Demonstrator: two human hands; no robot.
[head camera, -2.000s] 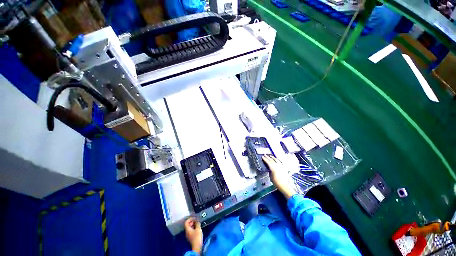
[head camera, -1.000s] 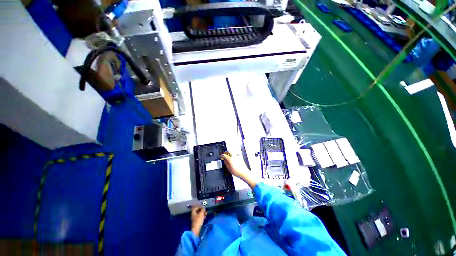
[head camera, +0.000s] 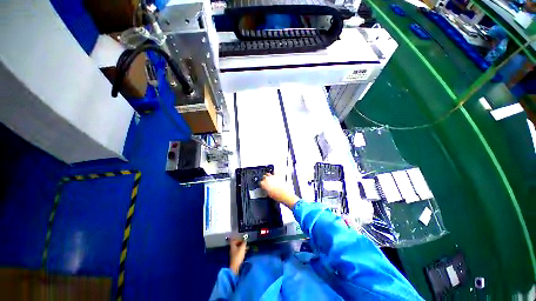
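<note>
A black housing with a pale label (head camera: 258, 208) lies in the fixture at the front left of the white machine. My right hand (head camera: 275, 188) is over its upper right part with the fingertips on or just above it; whether it holds a small part cannot be seen. My left hand (head camera: 237, 249) is at the machine's front edge, by the small buttons, its fingers partly blurred. A second black housing (head camera: 330, 187) with a white label lies on the machine bed to the right.
The gantry head (head camera: 189, 160) stands left, with a black cable chain (head camera: 288, 42) behind. White pads (head camera: 402, 185) on clear plastic (head camera: 376, 150) lie right. Another housing (head camera: 445, 275) and a small round part (head camera: 479, 283) lie on the green bench.
My right hand has moved left from the right housing to the one in the fixture and now sits near its top. My left hand stays at the front edge. The view has shifted.
</note>
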